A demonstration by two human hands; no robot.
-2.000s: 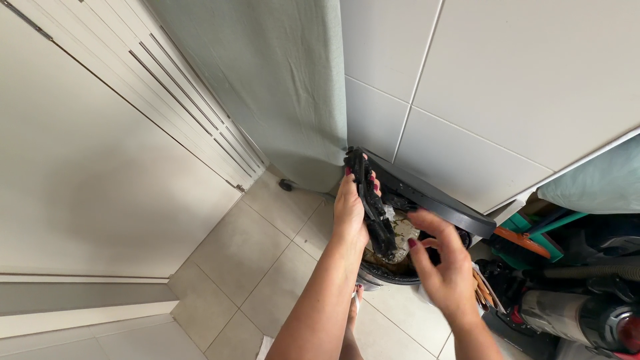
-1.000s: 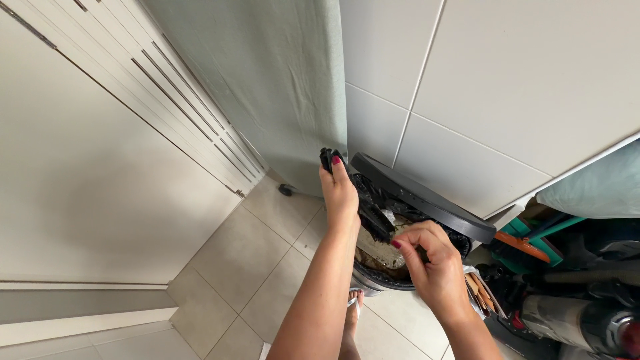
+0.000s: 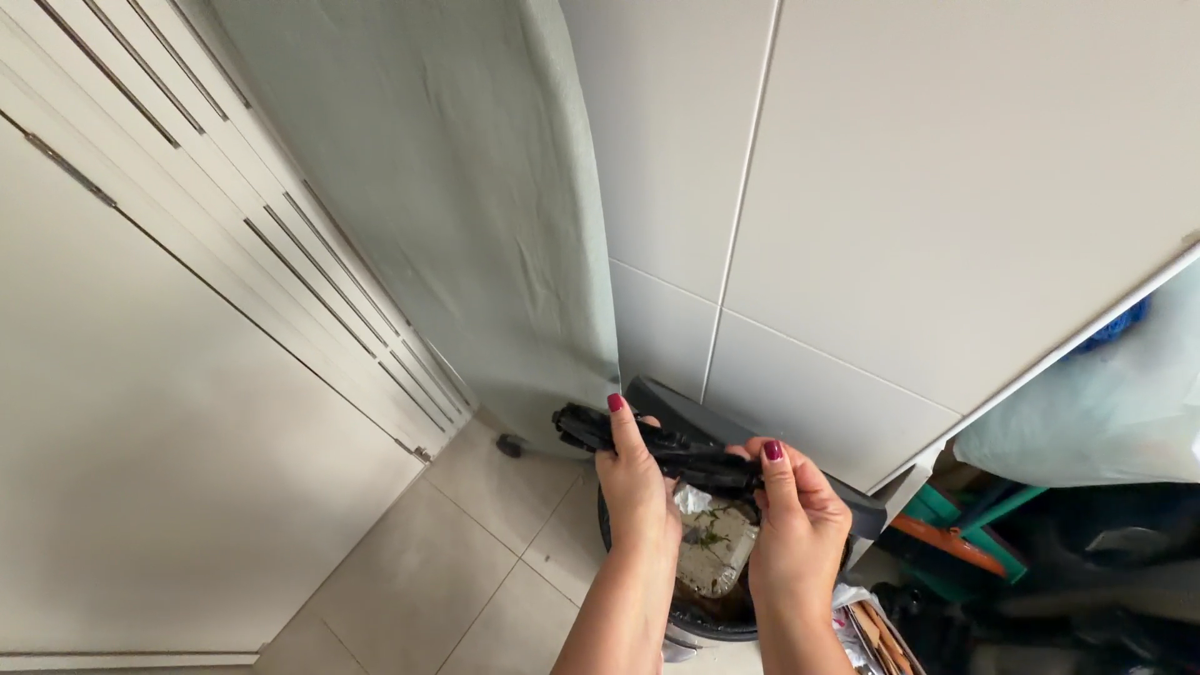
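My left hand [image 3: 637,478] grips a long bunched black object [image 3: 689,459], probably a brush roller or folded plastic; which one I cannot tell. Its right end is pinched between the thumb and fingers of my right hand [image 3: 792,497]. Both hands hold it roughly level over a round black bin [image 3: 689,626], whose dark lid [image 3: 858,506] leans up behind against the wall. Inside the bin, below the black object, lie a pale dirty tray-like piece [image 3: 717,553] and a crumpled white scrap [image 3: 692,499]. My forearms hide part of the bin's rim.
A pale green covered ironing board [image 3: 487,187] stands left of the bin, by the tiled wall [image 3: 844,187]. White louvred doors [image 3: 169,375] are at the left. Flattened cardboard [image 3: 881,637], green and orange items [image 3: 952,544] and a pale bag [image 3: 1078,412] are at right.
The black object, steeply tilted before, is now nearly level between both hands. My right hand, apart from it two seconds ago, now holds its right end.
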